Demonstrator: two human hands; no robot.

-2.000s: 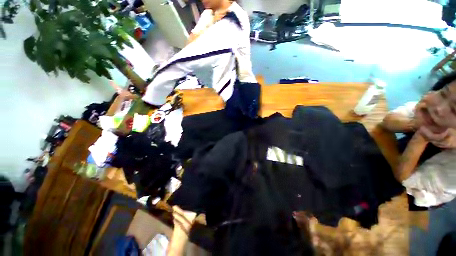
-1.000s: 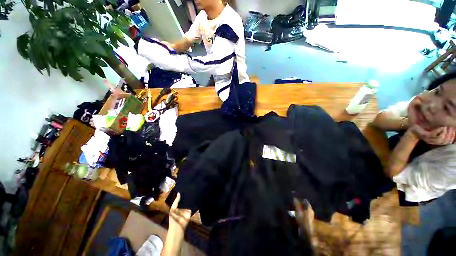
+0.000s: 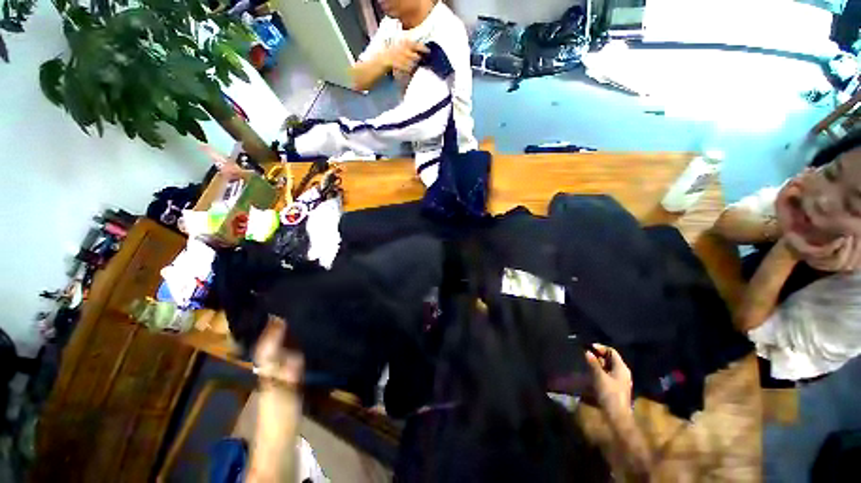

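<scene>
A large black garment lies spread in front of me over the near table edge. My left hand, blurred, is at the garment's left part; I cannot tell if its fingers grip the cloth. My right hand holds the black garment's edge on the right, with thumb and fingers close together. A white label lies on the black cloth at the middle. A black garment pile covers the right of the table, with a small pink-red patch near its lower edge.
The wooden table has a supply box at its left and a white bottle at its right. A person opposite handles a white garment with dark bands. Another person leans on the right edge. A plant stands upper left.
My left hand has moved left and up, and the black cloth beside it now spreads further left. My right hand shows more clearly, further right. The person opposite has lowered the white garment's sleeve.
</scene>
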